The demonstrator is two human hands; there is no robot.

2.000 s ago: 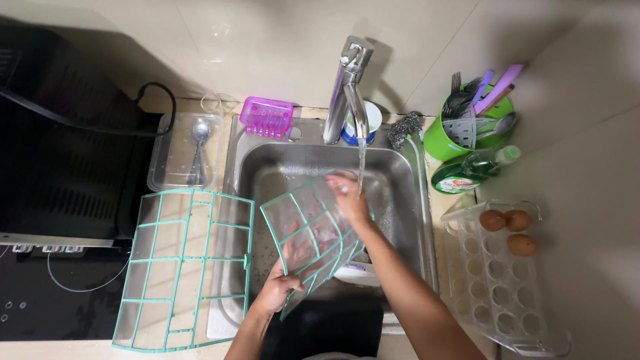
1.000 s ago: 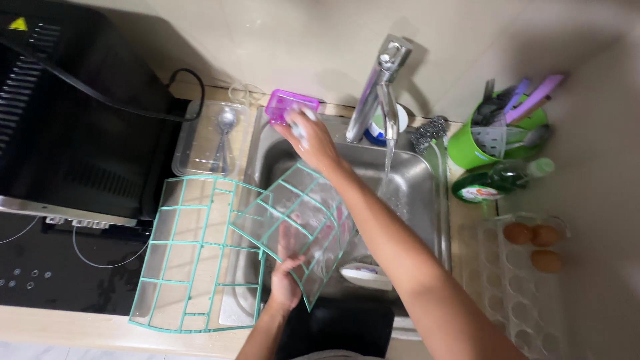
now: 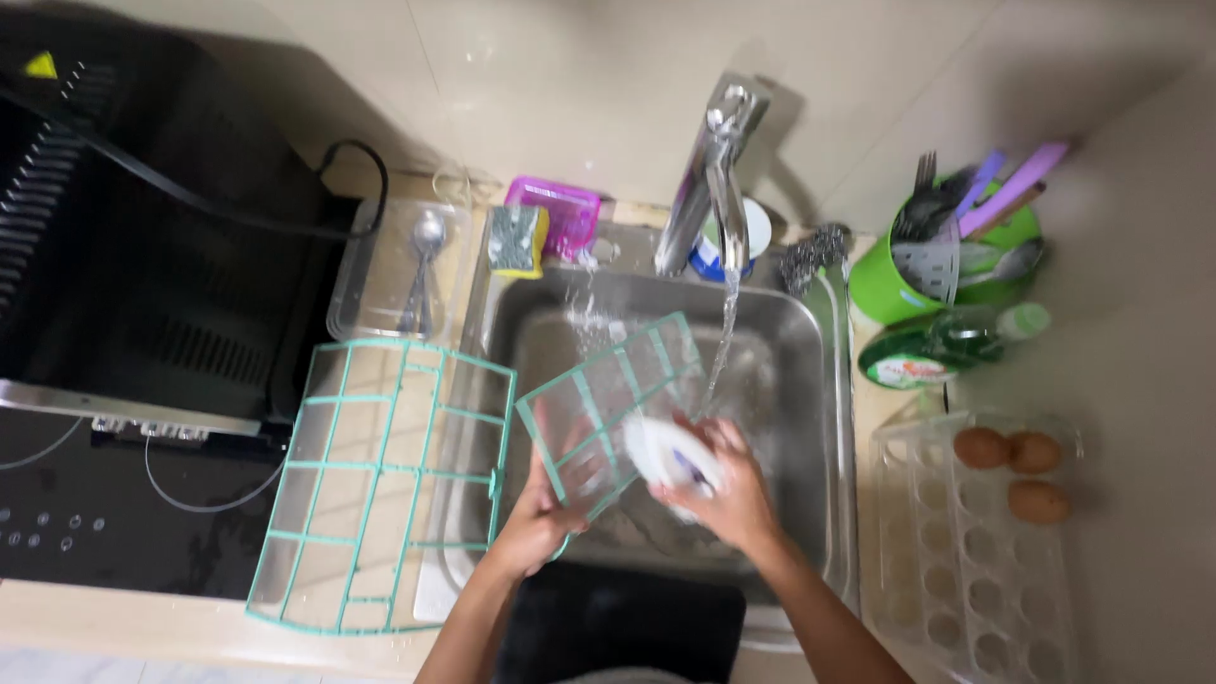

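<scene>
My left hand (image 3: 543,522) grips the lower left edge of a mesh filter panel with a teal plastic frame (image 3: 600,432), tilted over the stainless steel sink (image 3: 579,304). In my right hand (image 3: 727,489) is a white oval brush (image 3: 665,451), blurred, over the panel's right side; its bristles cannot be made out. Water runs from the chrome faucet (image 3: 727,180) just above the brush. A second teal-framed mesh filter (image 3: 380,494) lies on the counter, overlapping the sink's left rim. A yellow and green sponge (image 3: 518,241) rests at the back left rim, against a purple plastic holder (image 3: 568,214).
A black oven (image 3: 161,247) and a cooktop (image 3: 123,513) stand left, beside a clear tray (image 3: 366,285) with spoons. To the right are a steel scourer (image 3: 815,255), a green utensil cup (image 3: 879,280), a green soap bottle (image 3: 959,342) and an egg tray (image 3: 917,532) with several eggs.
My right hand has moved from the back left rim down to the panel and now holds the white brush, which lay in the sink a second ago. The sponge now rests by the purple holder.
</scene>
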